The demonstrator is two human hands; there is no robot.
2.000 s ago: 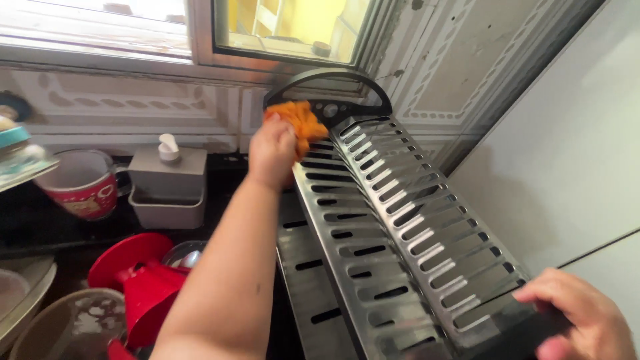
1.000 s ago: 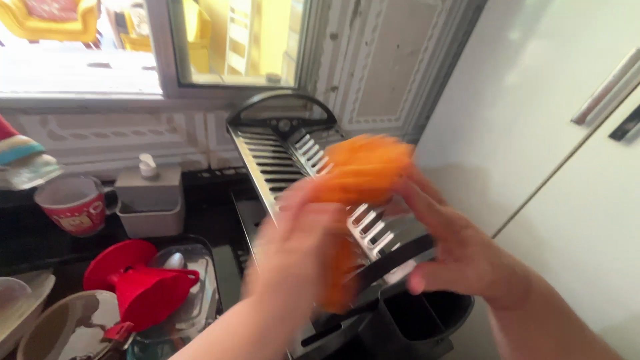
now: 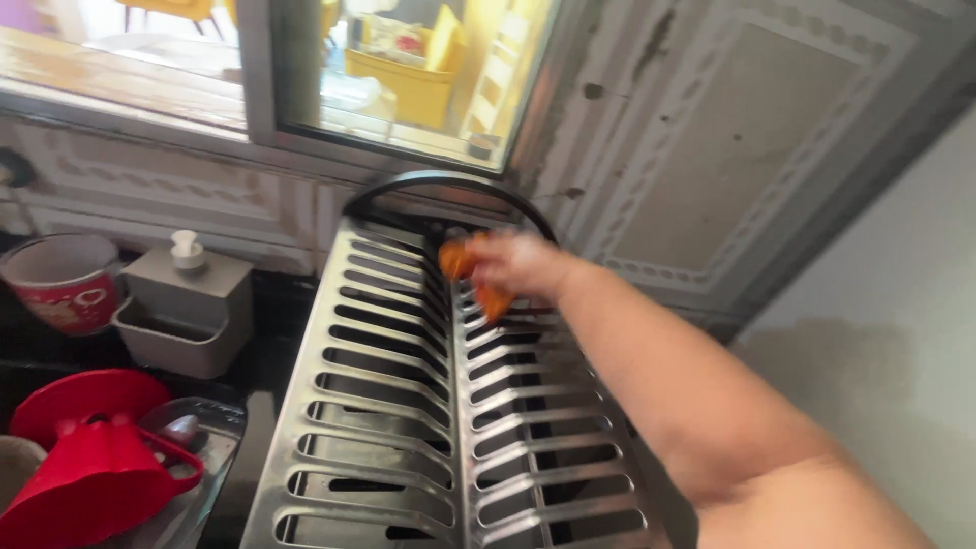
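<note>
My right hand (image 3: 518,263) is closed on an orange cloth (image 3: 492,299), pressed near the far end of a slotted stainless-steel dish rack (image 3: 457,412). The cloth lies over the right-hand row of slots, just in front of the rack's black arched end handle (image 3: 450,179). Hand and cloth are slightly blurred. My left hand is out of view. The near end of the rack is cut off by the frame's bottom edge.
Left of the rack stand a grey soap dispenser (image 3: 187,305) with a white pump and a red-and-clear cup (image 3: 65,286). A red plastic coffee filter holder (image 3: 95,473) lies nearer, beside a clear container (image 3: 217,435). A window (image 3: 263,76) is behind.
One second ago both hands were at the orange cloth above the rack; now only my right hand holds it, down at the rack's far end. My left hand has left the view.
</note>
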